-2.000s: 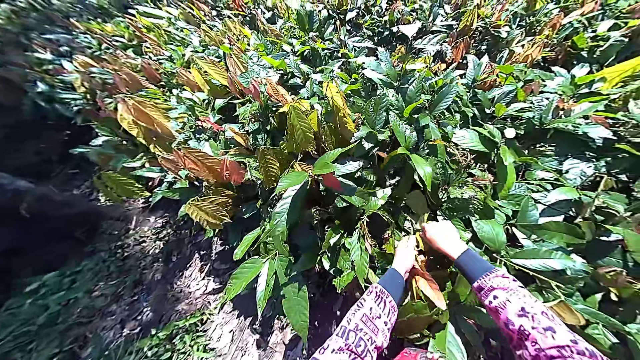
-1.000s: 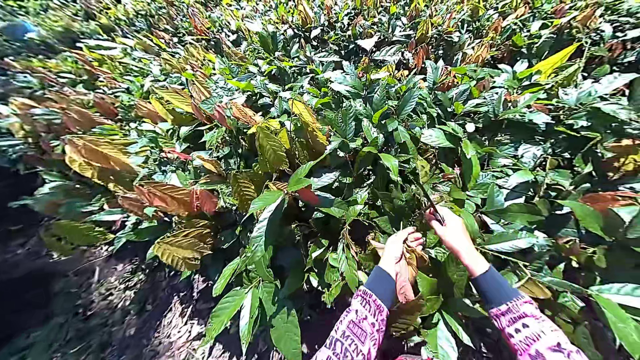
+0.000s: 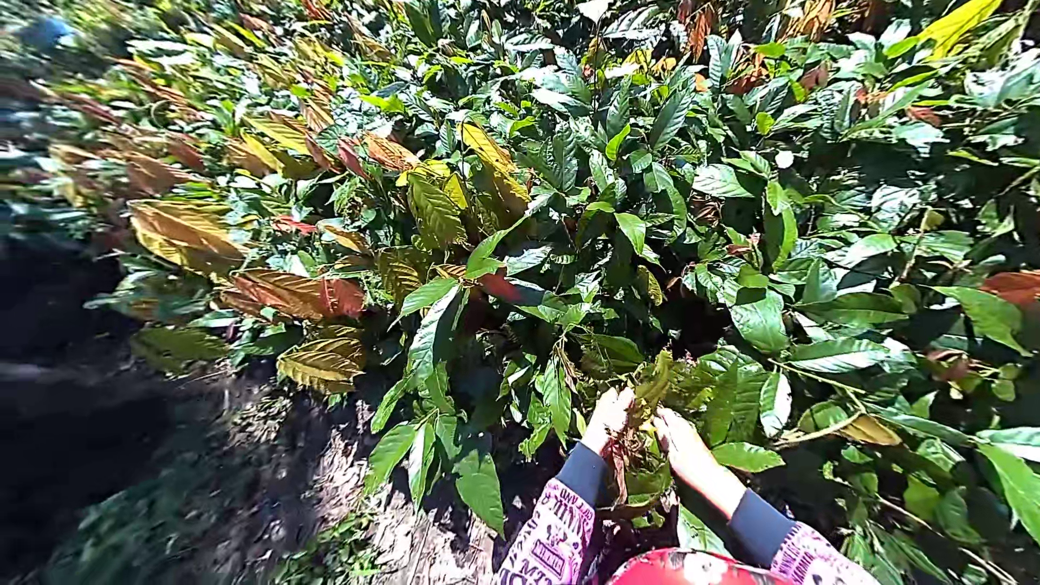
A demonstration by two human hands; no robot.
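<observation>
Low among the leafy plants, at the lower middle right, my left hand (image 3: 609, 416) is closed around some dried brown plant matter (image 3: 621, 463) that hangs below its fingers. Just right of it, my right hand (image 3: 682, 443) reaches into the same spot, fingertips at a yellowish-green leafy stem (image 3: 656, 382); whether it grips the stem cannot be told. A small gap separates the two hands. Both wrists have dark cuffs on pink patterned sleeves.
Dense green foliage (image 3: 760, 321) surrounds the hands. Large yellow-brown leaves (image 3: 323, 363) and reddish leaves (image 3: 296, 294) stand at the left. Bare ground (image 3: 390, 528) with dry litter lies at the lower left, beside deep shadow. A red patterned cloth (image 3: 691, 569) shows at the bottom edge.
The right hand was raised around a thin dark stem a second ago; it is now lower, its fingers beside the left hand. The left hand still has the dried matter.
</observation>
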